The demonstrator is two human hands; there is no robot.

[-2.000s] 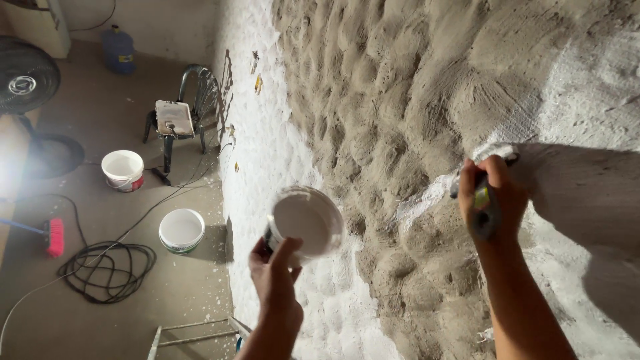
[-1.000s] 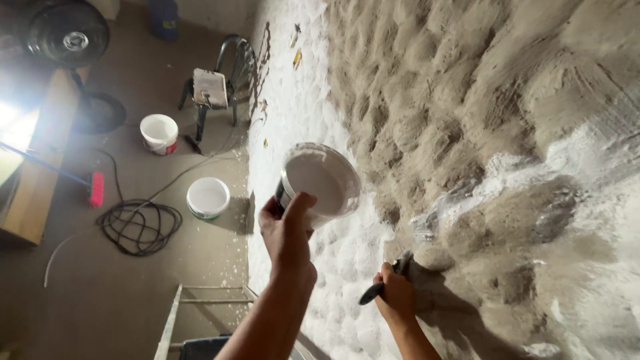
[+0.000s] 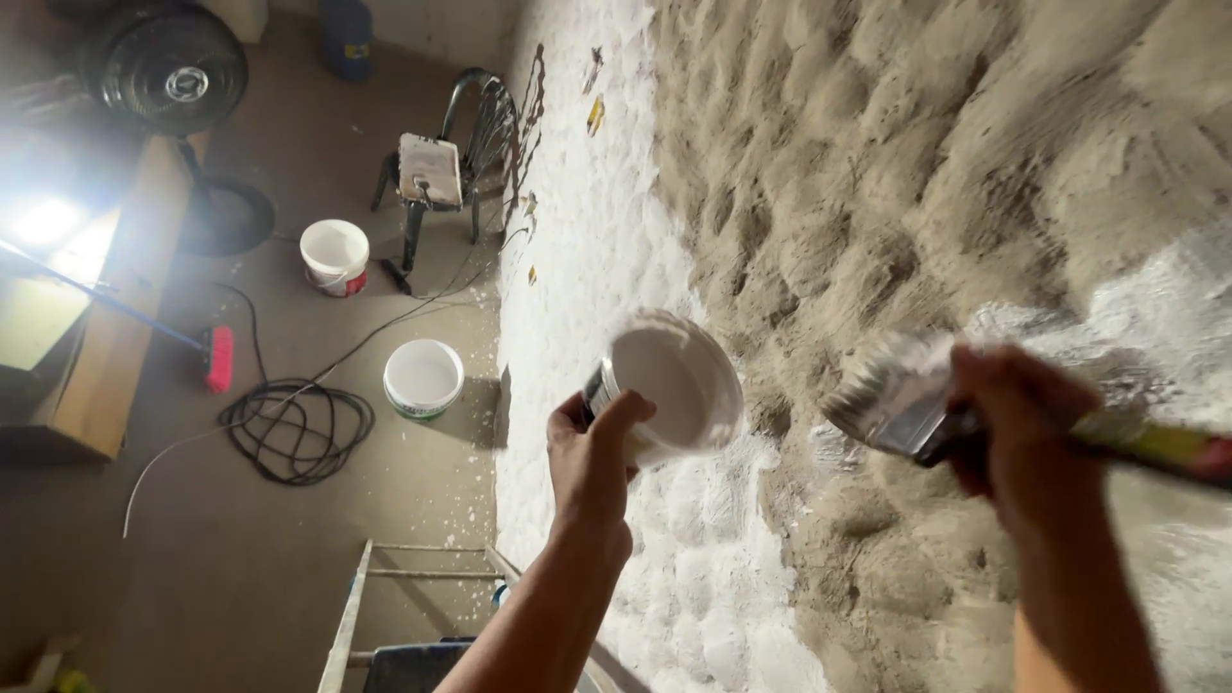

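My left hand (image 3: pixel 602 452) grips a round plastic tub of white paint (image 3: pixel 679 385) by its rim, thumb over the edge, in front of the painted part of the wall. In my right hand (image 3: pixel 1030 423) is a wide paintbrush (image 3: pixel 895 399), blurred, its white-coated bristles pointing left toward the tub. Whether the bristles touch the wall cannot be told. The lumpy wall (image 3: pixel 828 192) is bare grey-brown in the middle, white along the left, and patchily white at the right.
Below stand a ladder (image 3: pixel 433 575), two white buckets (image 3: pixel 334 248) (image 3: pixel 423 375), and a chair (image 3: pixel 472 115) bearing a paint tray (image 3: pixel 430 168). Coiled black cable (image 3: pixel 294 433), a red broom head (image 3: pixel 219 358), a fan (image 3: pixel 173 77), a blue container (image 3: pixel 345 38) and a bright lamp (image 3: pixel 46 221) are farther left.
My right hand with the brush has left its low spot by the white paint's edge and is now up and to the right, beyond the tub. The tub remains in my left hand.
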